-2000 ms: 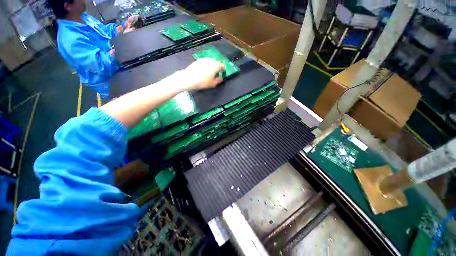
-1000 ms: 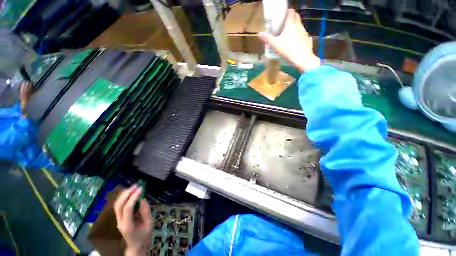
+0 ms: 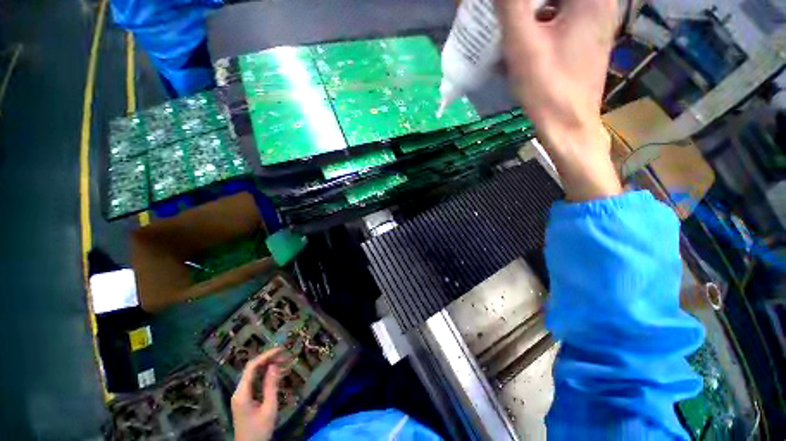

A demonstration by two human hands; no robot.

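My right hand (image 3: 560,73) is at the top right, closed around a white printed dispensing bottle (image 3: 472,47). The bottle is tilted down, its nozzle over the right part of a green board panel (image 3: 379,90); I cannot tell whether it touches. The panel lies on top of a stack of boards and black trays. My left hand (image 3: 258,396) is at the bottom, over an empty solder pallet (image 3: 332,379) with brown clips. Its fingers are slightly curled and hold nothing that I can see.
An open carton (image 3: 159,263) with green strips stands left of the stack. Another board panel (image 3: 177,155) lies behind it. A second pallet (image 3: 172,409) is at the bottom left. The ribbed black cover (image 3: 474,232) and conveyor (image 3: 470,370) are right of centre. A person's blue sleeve (image 3: 168,34) shows top left.
The view has turned left. The right hand has carried the bottle from above the green bench to above the board stack. The left hand remains low near the pallet.
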